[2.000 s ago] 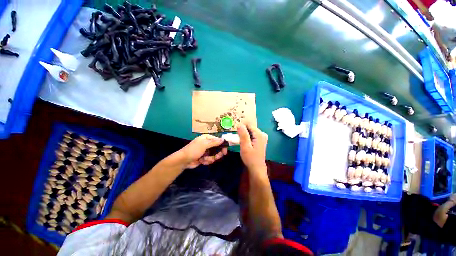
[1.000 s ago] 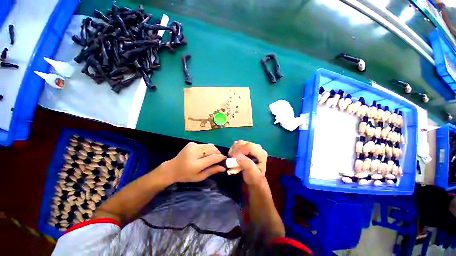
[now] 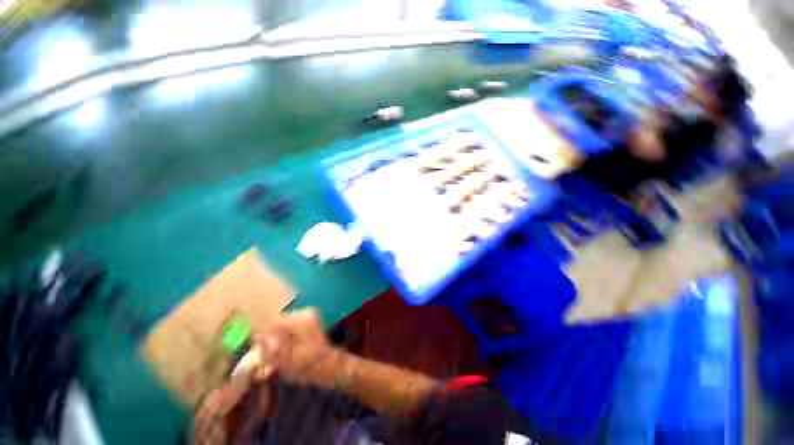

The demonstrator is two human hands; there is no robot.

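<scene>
The frame is blurred. My right hand [image 3: 300, 346] is near the cardboard pad's [image 3: 196, 326] lower right edge, with its fingers around a small pale piece [image 3: 247, 363]. My left hand [image 3: 219, 415] is at the bottom edge, partly cut off, close against the right hand and the pale piece; what it grips cannot be told. The green round pot [image 3: 235, 334] sits on the pad just beyond the fingers. A dark part [image 3: 292, 302] or thin line shows at the pad's right corner.
The blue right tray [image 3: 409, 282] holds rows of pale pieces. White tissue [image 3: 329, 242] lies beside it. Paired black parts [image 3: 265, 202] lie behind. The black heap [image 3: 39, 339] is at left. Joined pieces [image 3: 386, 114] lie on the belt. A person [image 3: 675, 130] is at upper right.
The view has swung to the right and tilted, so the bench, pad and heap now lie lower left. My hands are now beside the pad's near edge, close to the green pot.
</scene>
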